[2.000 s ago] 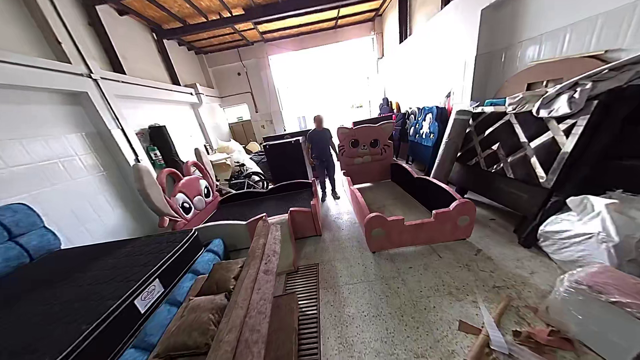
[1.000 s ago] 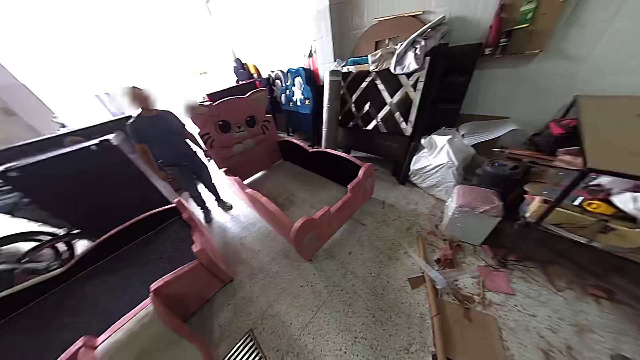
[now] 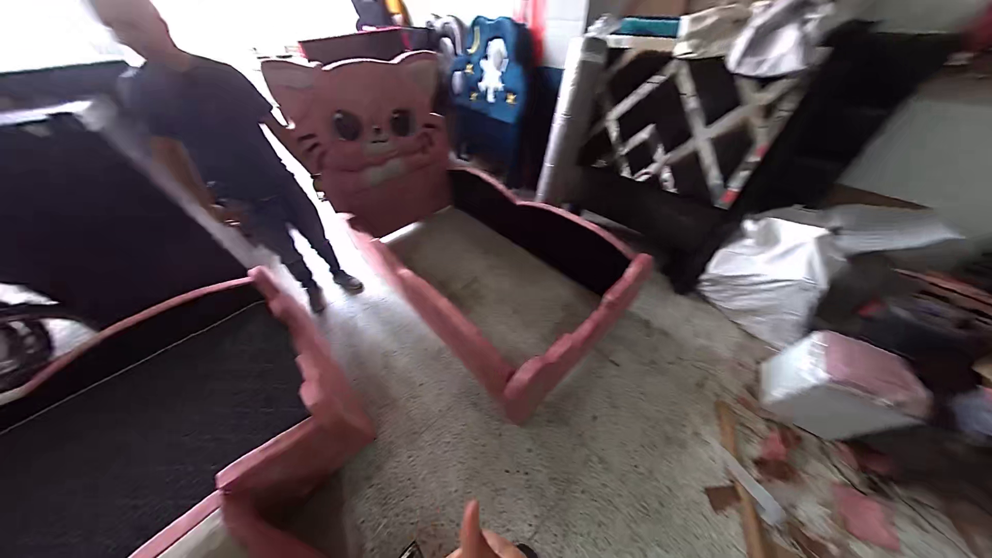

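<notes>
Only part of one hand, seemingly my right hand point(image 3: 484, 542), shows at the bottom edge, its thumb or a finger pointing up; the rest is cut off and I cannot tell if it holds anything. A small dark patterned thing point(image 3: 412, 550) lies just left of it. My left hand is out of view. Ahead stands a pink upholstered bed frame point(image 3: 554, 360) with a cat-face headboard point(image 3: 376, 128) and bare floor inside. At left is a second pink bed frame point(image 3: 333, 411) with a black inner base point(image 3: 155, 411).
A person point(image 3: 217, 132) in dark clothes stands between the frames. Behind are a blue headboard point(image 3: 492, 70), a wrapped roll point(image 3: 570, 116) and a dark lattice panel point(image 3: 697, 116). At right lie a white sack point(image 3: 775, 271), a wrapped block point(image 3: 841, 384), a wooden strip point(image 3: 740, 480) and scraps.
The view has turned right and down, and the cat-face bed frame is now closer. Part of a hand has come in at the bottom edge.
</notes>
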